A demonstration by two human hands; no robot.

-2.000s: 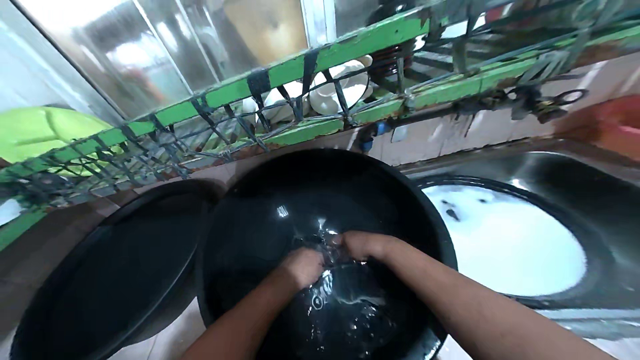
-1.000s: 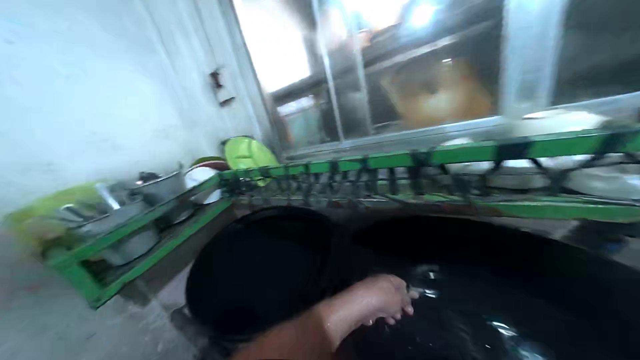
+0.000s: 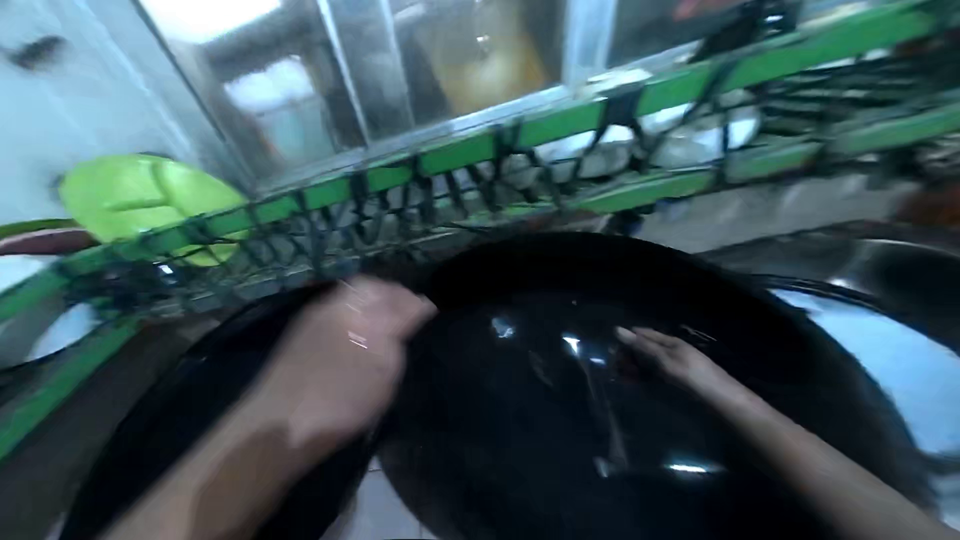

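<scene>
A large black basin (image 3: 525, 420) with water in it fills the middle of the view. My right hand (image 3: 667, 352) is partly in this water, its fingers partly hidden; whether it holds anything cannot be told. My left hand (image 3: 367, 330), blurred by motion, is raised at the left rim of that basin, above a second black basin (image 3: 187, 405). Its fingers look curled, but what is in them, if anything, cannot be made out.
Behind the basins runs a green rack (image 3: 540, 127) with dark strapping and white dishes (image 3: 697, 139). A lime-green plastic item (image 3: 150, 199) leans at its left. White suds (image 3: 862, 352) fill a round vessel in the metal sink (image 3: 907, 262) at right.
Two seconds ago both hands were together in the middle basin's water. My left hand is now raised at its left rim. The view swung left, then partly back.
</scene>
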